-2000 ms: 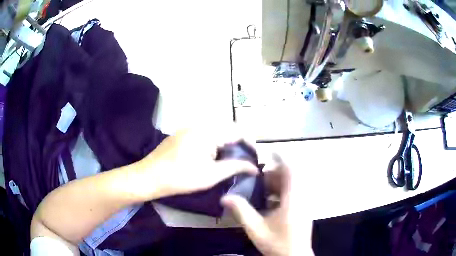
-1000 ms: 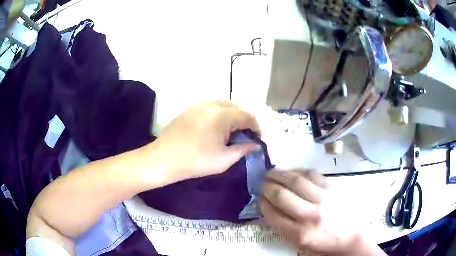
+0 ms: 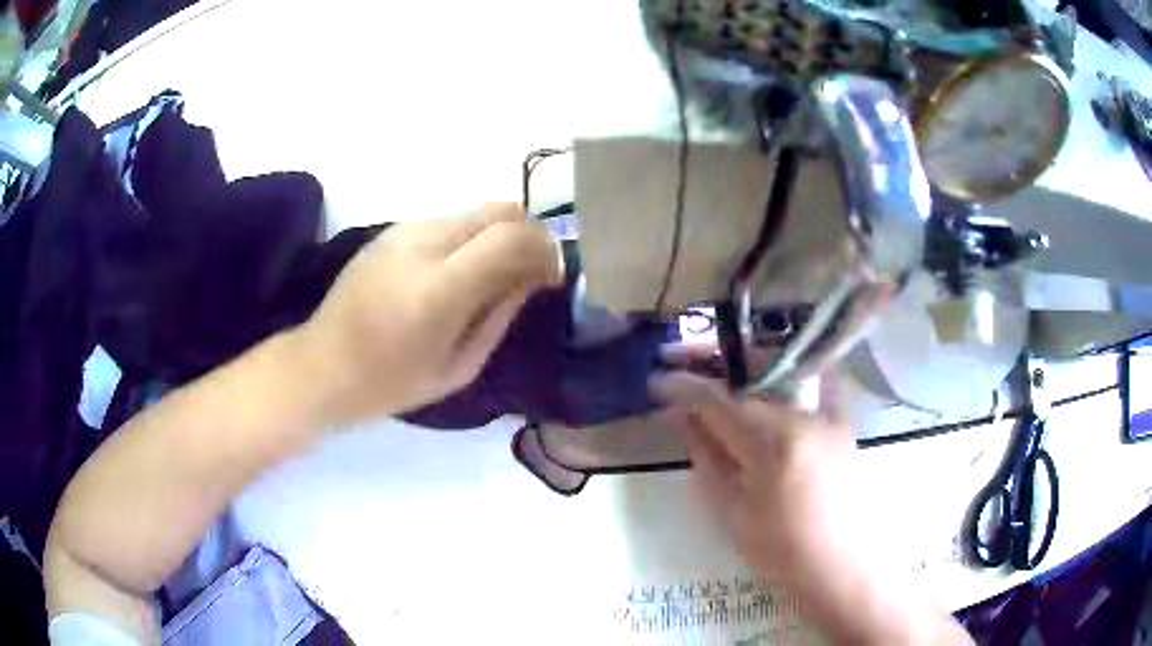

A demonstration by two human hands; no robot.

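Observation:
A dark purple sleeve lies across the machine bed with its grey-banded end beside the sewing machine head. My left hand grips the sleeve's upper edge, left of the head. My right hand is blurred, with its fingertips on the sleeve end's lower right edge near the presser foot area. The needle is hidden behind the shiny curved metal guard. The jacket body is bunched on the left, joined to the sleeve.
Black-handled scissors lie right of the machine. A gold-rimmed wristwatch is strapped on the head. A pale rounded shape is under the arm. A ruler tape runs near the front edge. A grey panel hangs at lower left.
Both hands have moved the sleeve end away from the table's front and up to the machine head. The ruler tape is partly washed out now. The camera view has shifted.

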